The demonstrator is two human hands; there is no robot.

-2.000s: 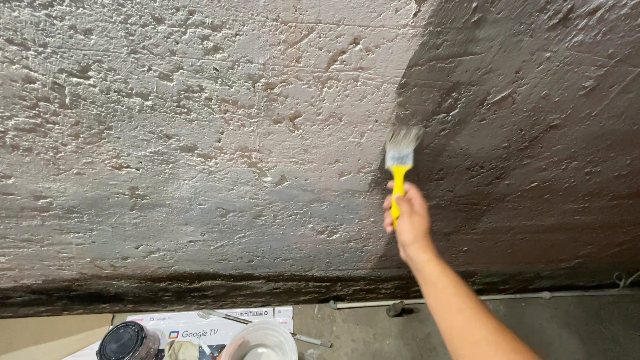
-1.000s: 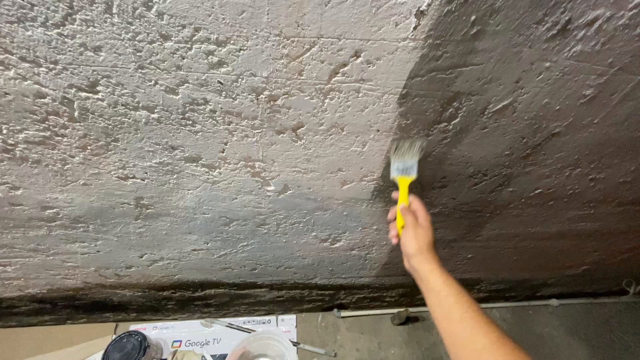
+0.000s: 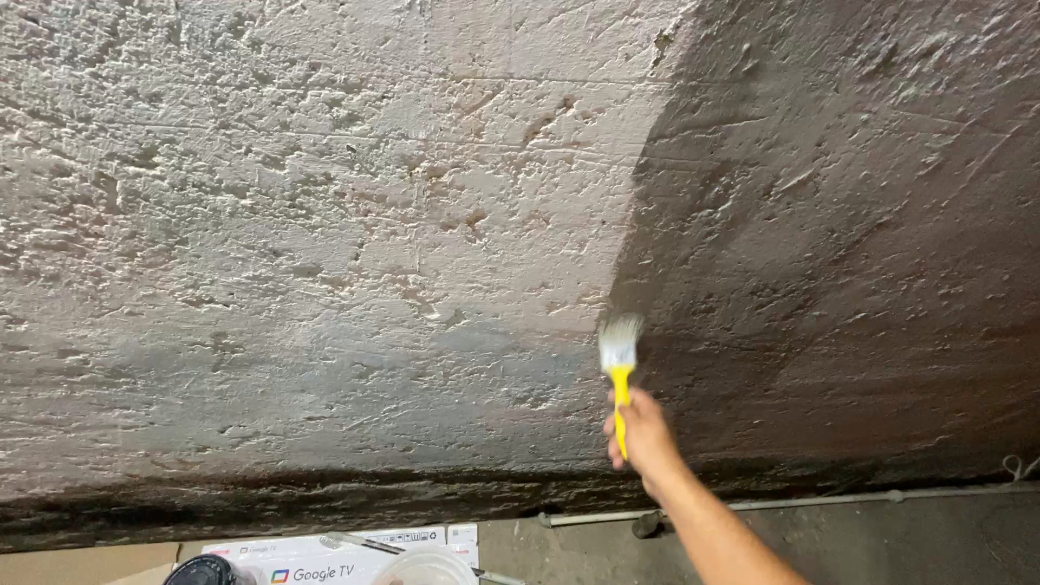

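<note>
My right hand (image 3: 642, 431) is shut around the yellow handle of a flat paintbrush (image 3: 621, 357), low and right of centre. The brush points up, its pale bristles at the rough textured wall (image 3: 390, 244), right where its light grey part meets a darker brown part (image 3: 780, 309). Slight blur keeps me from telling how firmly the bristles press. My left hand is out of view.
Along the wall's foot run a dark band and a thin pale pipe (image 3: 772, 502). At the bottom left, a flattened printed carton (image 3: 276, 548) lies on the floor with a black-lidded jar (image 3: 199, 569), a translucent plastic tub (image 3: 424, 567) and a thin brush (image 3: 366, 543).
The right hand, still holding the paintbrush, has moved down along the edge between the light and dark parts of the wall.
</note>
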